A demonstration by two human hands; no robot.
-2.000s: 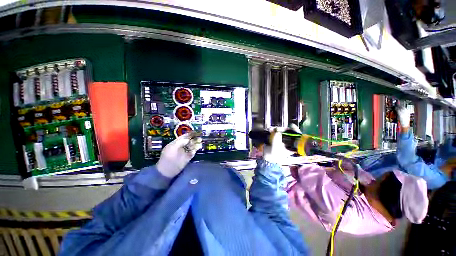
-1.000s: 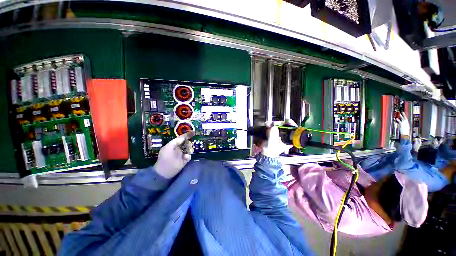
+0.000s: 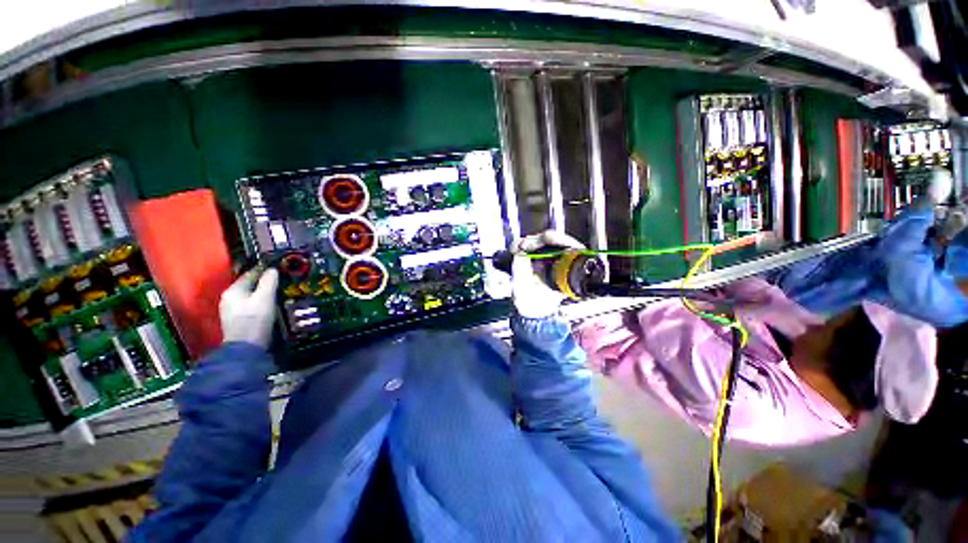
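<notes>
A green circuit board (image 3: 425,196) with red-ringed toroids and white blocks lies in a thin dark tray in front of me, slightly tilted. My gloved left hand (image 3: 251,305) is at its left edge, fingertips on the edge by the small toroid; whether it holds any small screws is hidden. My gloved right hand (image 3: 539,278) is closed around the black and yellow electric screwdriver (image 3: 576,273) just off the board's right edge. The driver lies roughly level, its tip end towards the board's right side. Its cable trails right.
A red-orange sheet (image 3: 187,260) and another populated board (image 3: 90,308) lie to the left. Bare conveyor rollers (image 3: 554,159) are right of my board. Further right is another board (image 3: 735,175). A person in pink (image 3: 690,361) and one in blue (image 3: 902,260) are at the line on the right.
My left hand has moved from the board's lower middle to its left edge. The board now sits tilted and the view has shifted. My right hand still holds the driver, closer to the board.
</notes>
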